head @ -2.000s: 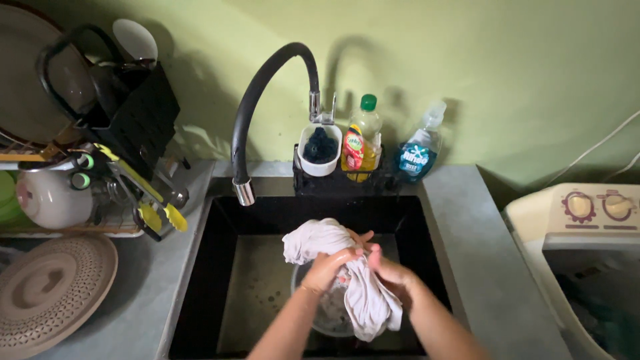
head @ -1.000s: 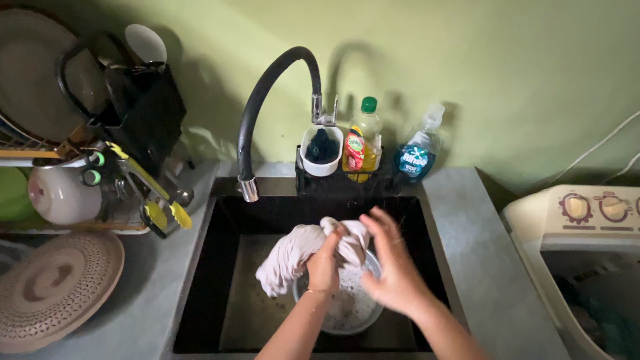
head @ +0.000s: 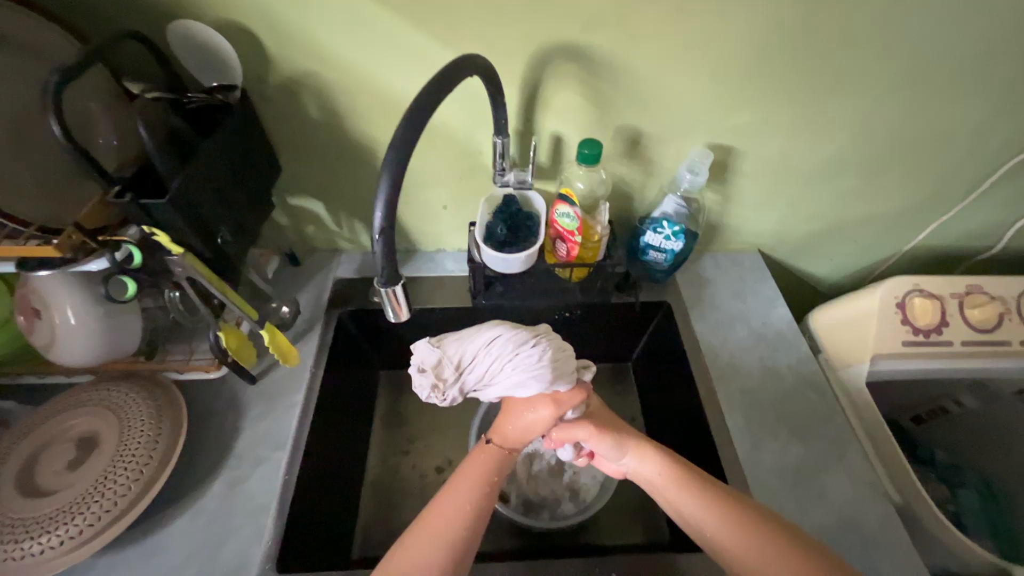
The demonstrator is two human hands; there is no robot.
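Note:
A pale, wet cloth (head: 496, 360) is bunched and twisted above the black sink (head: 320, 480), its bulk stretching to the left. My left hand (head: 536, 416) is closed around it, with a thin bracelet at the wrist. Close beside it, my right hand (head: 596, 436) grips the cloth's right end, part of which shows between the fingers. Under both hands a clear round bowl (head: 560, 488) of sudsy water stands in the sink. The black flexible faucet (head: 388, 184) arches at the back left, its metal tip over the sink's rear edge.
Behind the sink, a black caddy (head: 520, 284) holds a white tub (head: 512, 260) with a dark scrubber and a dish soap bottle (head: 566, 232); a Rinso bottle (head: 662, 244) stands beside it. Left are yellow-tipped tongs (head: 216, 280), a dish rack and a brown perforated lid (head: 88, 472); right, a washing machine (head: 864, 320).
My right hand was off the cloth with its fingers spread one second ago; now it has closed on the cloth beside my left hand. The cloth has risen toward the back of the sink.

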